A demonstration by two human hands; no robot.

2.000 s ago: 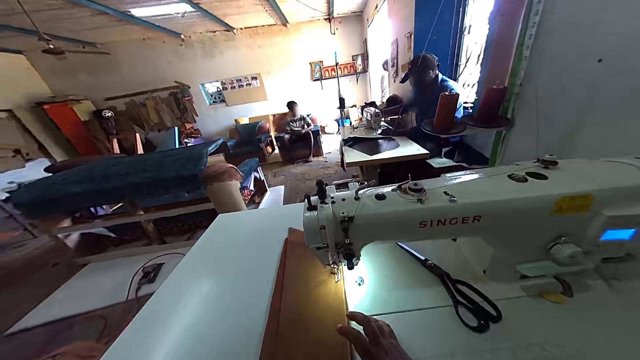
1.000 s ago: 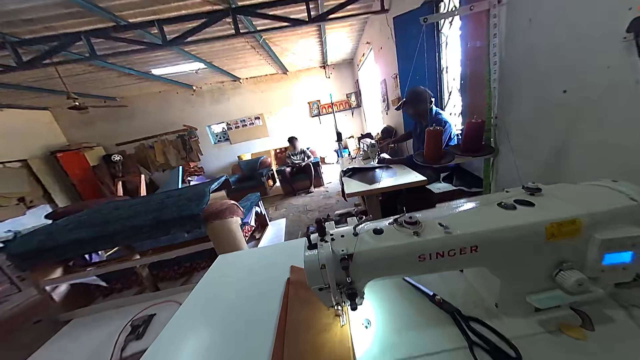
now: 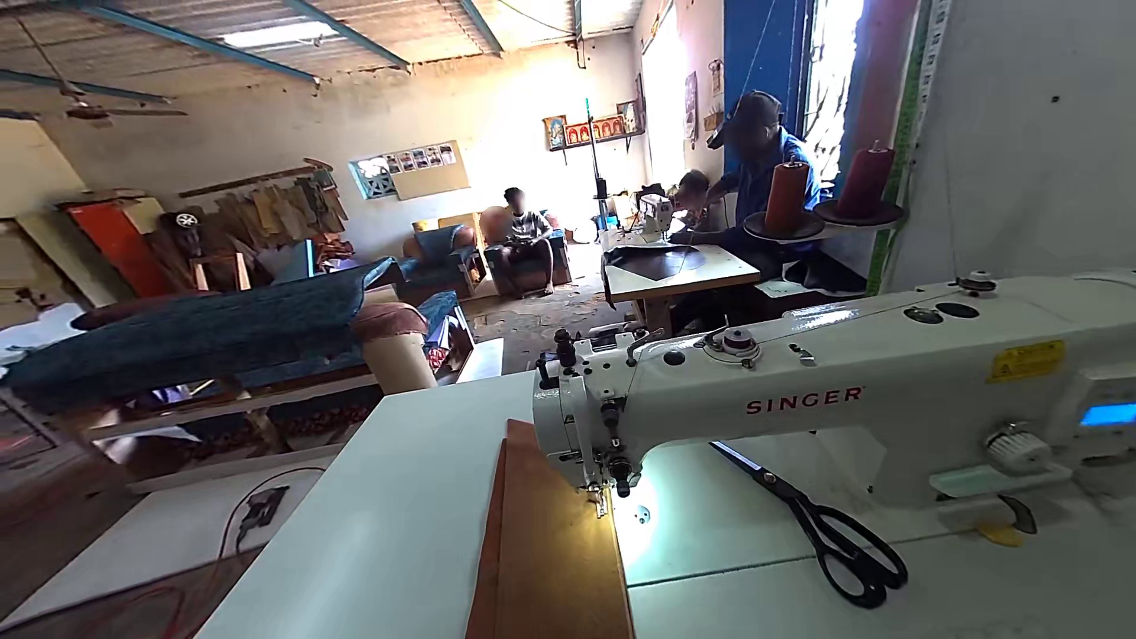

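Note:
A white Singer industrial sewing machine (image 3: 799, 390) stands across the right half of the head view. Brown leather-like material (image 3: 555, 541) lies folded on the white machine table (image 3: 355, 515), its right edge at the presser foot (image 3: 601, 504) under the lamp's glow. Whether the needle is in the material cannot be told. To the right of the foot, tailor's scissors with black handles (image 3: 821, 528) lie on the table beneath the machine arm. Neither my left hand nor my right hand shows in the present frame.
Orange (image 3: 789, 197) and dark red (image 3: 865, 182) thread cones stand behind the machine. A person in blue (image 3: 772, 169) is at another sewing table (image 3: 683, 277); another person (image 3: 525, 235) sits farther back. Dark blue upholstery fabric (image 3: 204, 333) covers a long piece at left.
Two seconds ago a hand rested on the brown material's right edge near the bottom; it has left the view. The scissors and machine stay in place. The view has tilted up and back down.

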